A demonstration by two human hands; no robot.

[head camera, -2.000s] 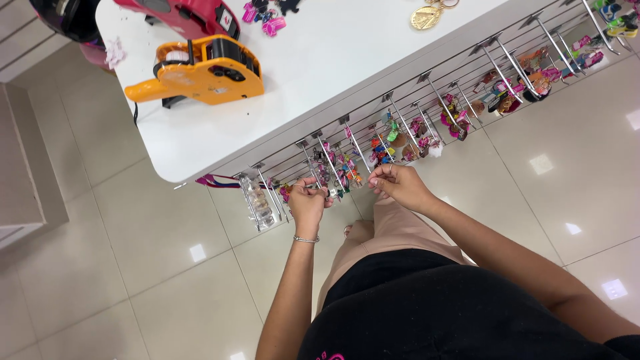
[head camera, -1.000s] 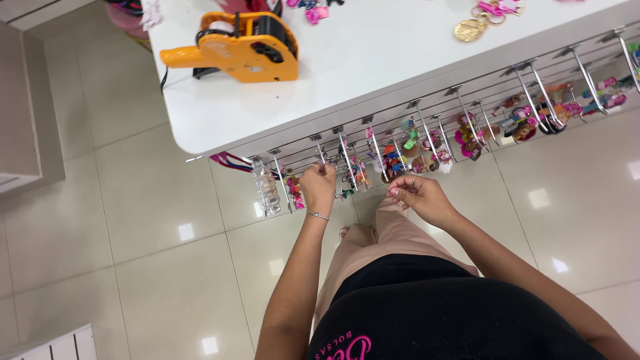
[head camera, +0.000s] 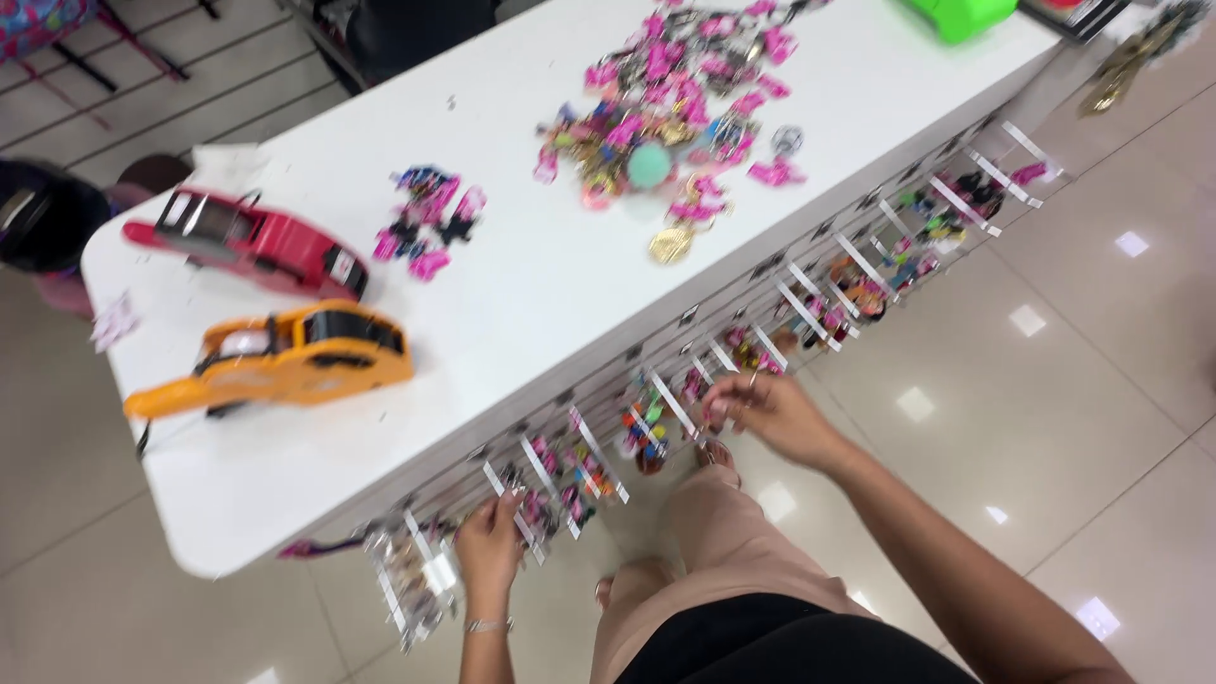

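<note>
My left hand [head camera: 489,546], a bracelet at its wrist, is at the metal display hooks [head camera: 518,513] on the counter's slatted front, its fingertips by a small silvery item [head camera: 513,478]. Whether it grips that item is blurred. My right hand [head camera: 771,416], with a ring, is curled beside another hook farther right, thumb and fingers close together; a small pinkish bit shows at the fingertips, too unclear to name. Between the hands hang colourful keychains [head camera: 646,427] on their hooks. Above, on the white counter [head camera: 494,313], lies a large pile of keychains with pink tags [head camera: 665,104].
An orange price labeler [head camera: 313,356] and a red one [head camera: 256,247] lie at the counter's left end, near a small keychain cluster [head camera: 427,218]. A bright green object [head camera: 964,14] is at the top right. Clear packets [head camera: 408,579] hang at the leftmost hooks. Tiled floor lies below.
The view has shifted widely, showing more of the counter top. My hands are farther apart than before, the right one now farther along the row of hooks.
</note>
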